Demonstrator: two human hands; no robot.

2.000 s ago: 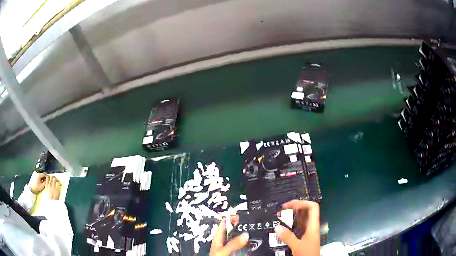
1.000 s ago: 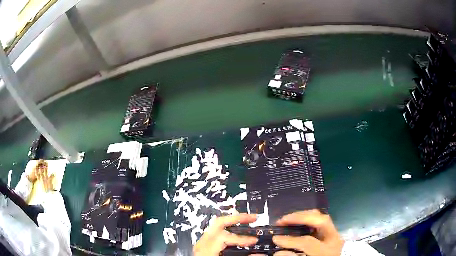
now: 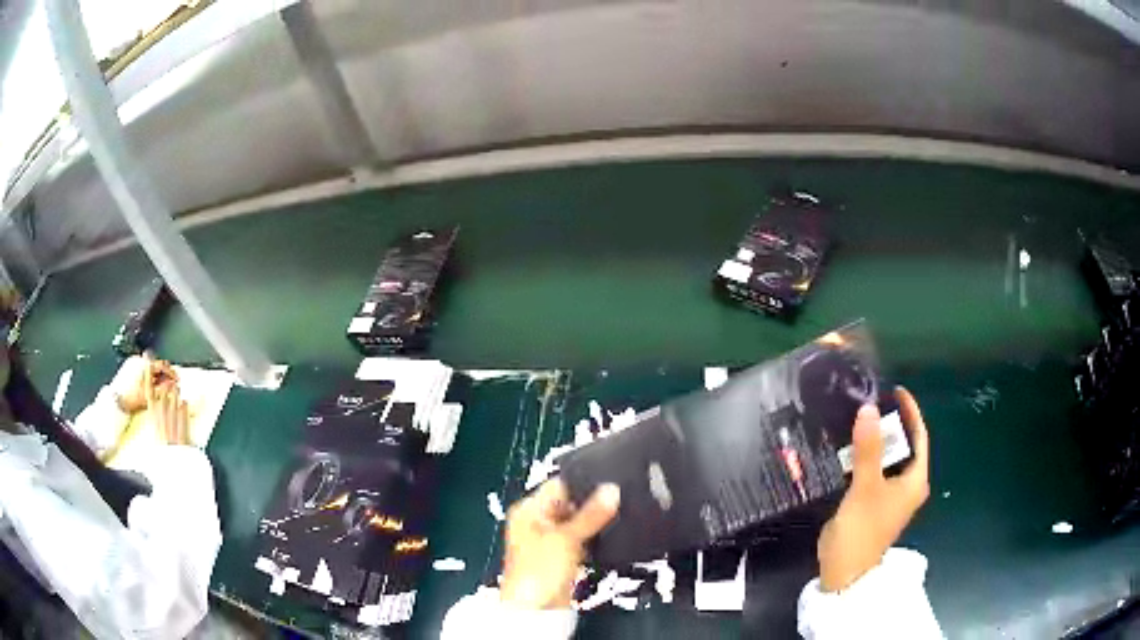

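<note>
A black printed retail box (image 3: 738,456) is held tilted above the bench, its right end higher. A ring-shaped picture and a white label show near its right end. My left hand (image 3: 550,538) grips its lower left end. My right hand (image 3: 881,481) grips its right end beside the label. Flat black printed pieces lie mostly hidden under the box, with a white patch (image 3: 721,588) showing below it. White scraps (image 3: 631,585) lie partly hidden behind the box and my left hand.
Two black boxes lie on the green belt beyond, one left (image 3: 403,294) and one right (image 3: 775,256). A black pile with orange streaks (image 3: 344,500) lies left of the scraps. Stacked boxes (image 3: 1113,388) stand at the right edge. A person's hands (image 3: 156,400) rest over yellow and white paper at left.
Both hands have lifted the black box from the near edge and turned its printed face into view. My right hand has moved right and up. The view has shifted.
</note>
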